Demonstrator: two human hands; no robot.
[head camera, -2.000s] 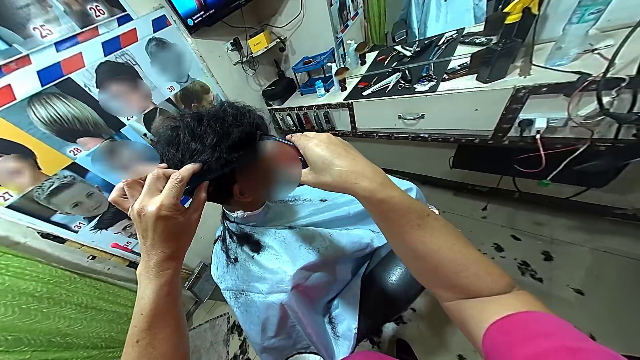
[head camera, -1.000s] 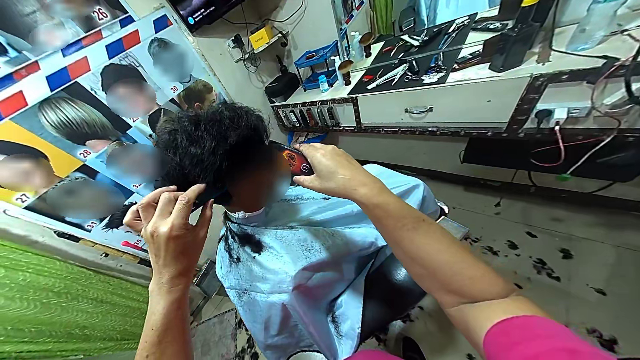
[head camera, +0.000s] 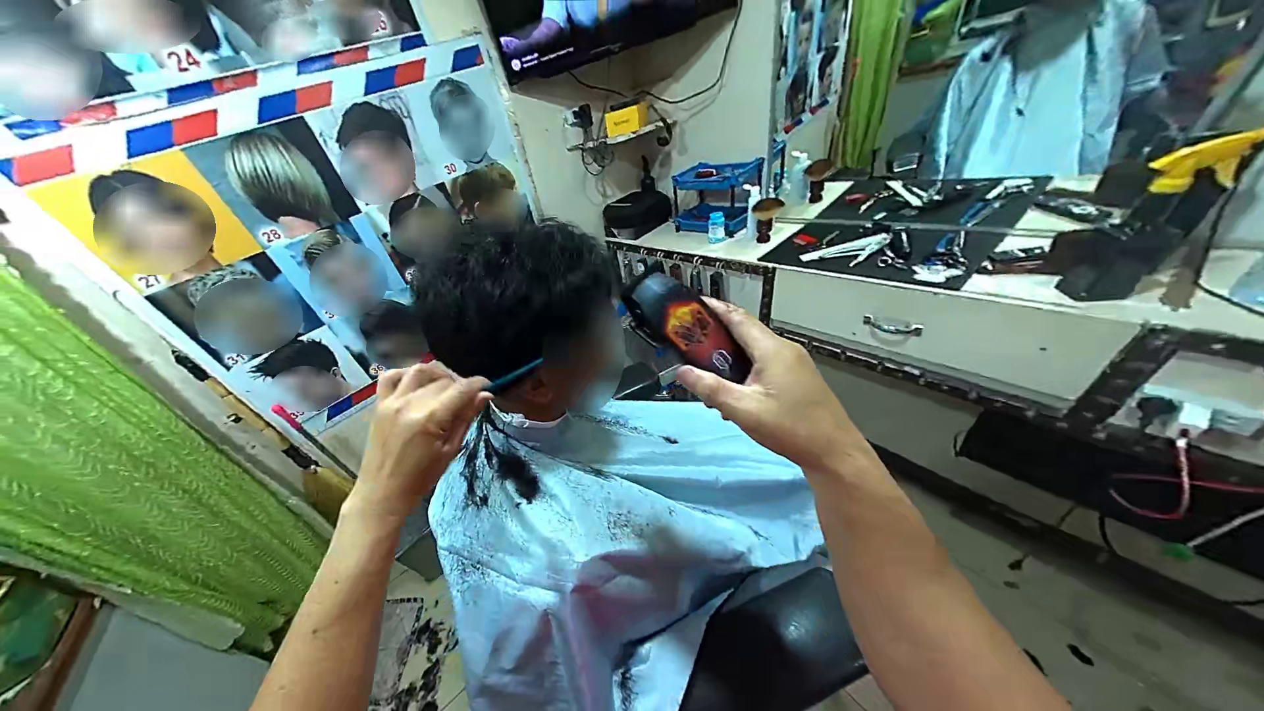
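A seated person with dark hair (head camera: 513, 286) wears a light blue barber's cape (head camera: 612, 513), with cut hair lying on its shoulder. My left hand (head camera: 420, 425) grips a thin blue comb (head camera: 515, 375), whose visible end lies by the hair above the ear. In my right hand (head camera: 770, 385) is a black hair clipper with a red and orange flame pattern (head camera: 691, 326). The clipper is held apart from the head, to the right of the face. Its blade end points up and left; the teeth cannot be made out clearly.
A counter (head camera: 1037, 306) with a drawer runs along the right wall, bearing scissors and other tools on a black mat (head camera: 918, 237). A blue tiered rack (head camera: 716, 197) stands at its left end. The chair's black armrest (head camera: 780, 632) is below the cape. A green curtain (head camera: 128, 444) hangs at left.
My right hand has moved the clipper away from the side of the head. The comb now shows by the ear, lower than my left hand held it two seconds ago. The view has come nearer.
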